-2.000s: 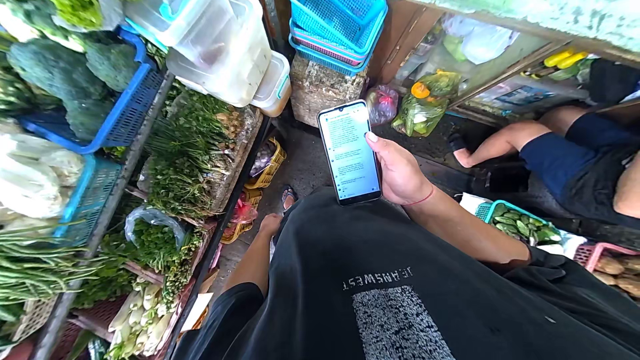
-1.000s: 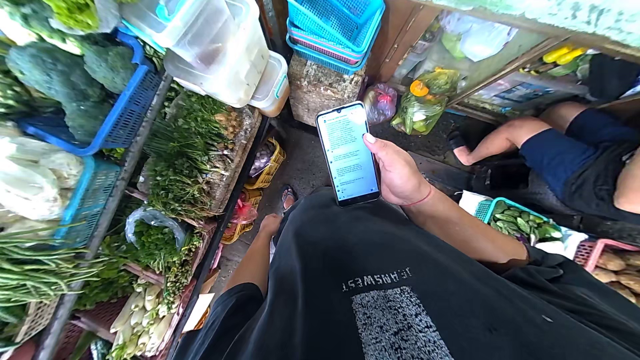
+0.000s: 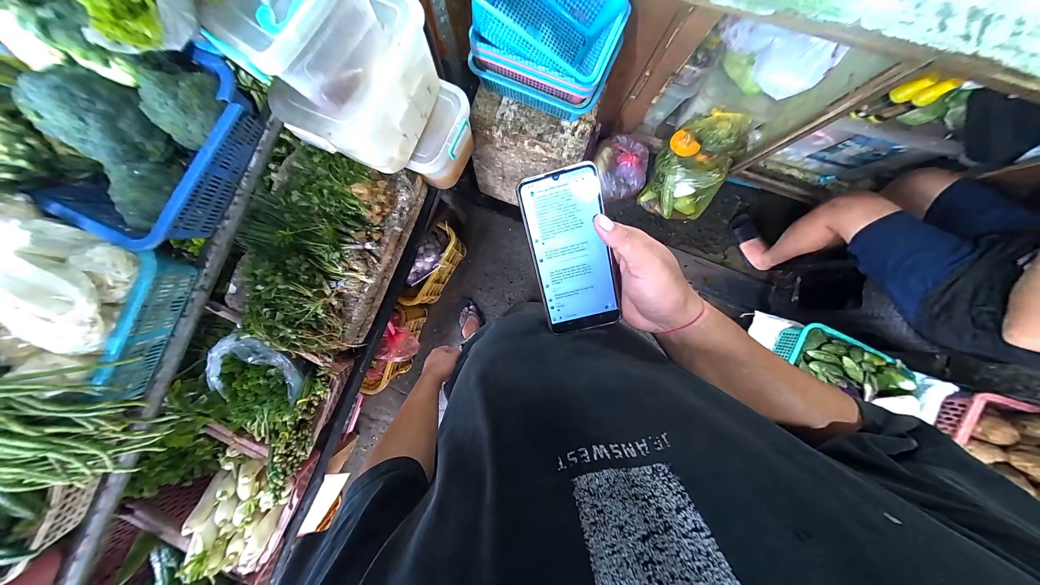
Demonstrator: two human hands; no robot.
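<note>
A smartphone with a lit screen of text lies in my right hand, thumb along its right edge, a thin red cord around the wrist. It is held upright above the front of my black T-shirt. My left hand hangs low beside my body, partly hidden by the shirt; whether its fingers are apart or closed does not show. Left of it are yellow plastic baskets on the floor and a stand with bundles of leafy greens.
Stacked blue baskets top a worn block; bagged vegetables sit beside it. Clear plastic tubs and a blue crate of broccoli stand left. A seated person's bare leg, a green vegetable basket and a pink basket are right.
</note>
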